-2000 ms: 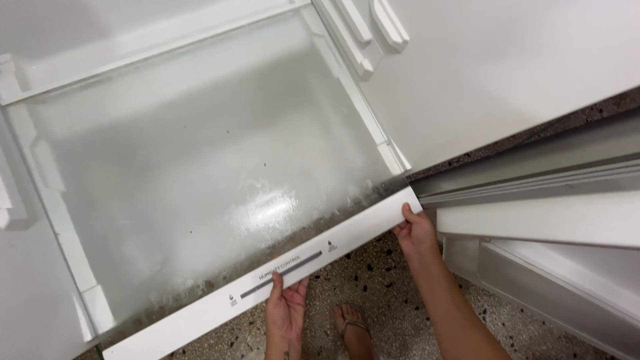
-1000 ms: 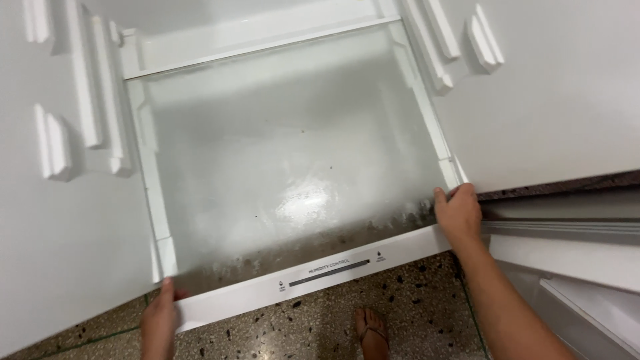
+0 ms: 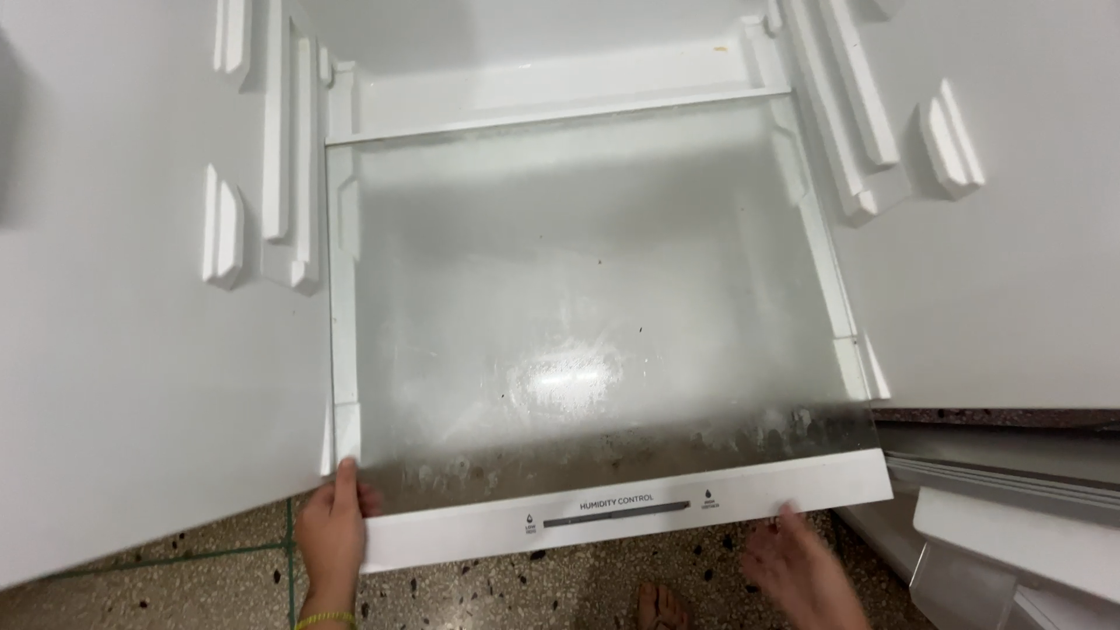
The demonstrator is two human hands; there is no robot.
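Observation:
A frosted glass refrigerator shelf (image 3: 560, 289) with white side rails lies across the lower part of the fridge. Its white front trim (image 3: 744, 488) carries a grey humidity slider (image 3: 617, 514) and sticks out over the floor. My left hand (image 3: 332, 529) grips the shelf's front left corner, thumb on top. At the right, my right hand (image 3: 792, 556) is slightly blurred below the trim, its fingertips at the lower edge; whether it bears any of the weight cannot be told. Smudges and small dark specks mark the glass.
White fridge walls with moulded shelf supports (image 3: 226, 227) (image 3: 949, 144) rise on both sides. The open fridge door with its bins (image 3: 1015, 542) stands at the lower right. Beneath is a speckled terrazzo floor (image 3: 472, 599), with a foot (image 3: 662, 605) near the bottom edge.
My right hand has left the front right corner and moved left along the trim. My left hand, earlier under the trim near the slider, is now at the left corner.

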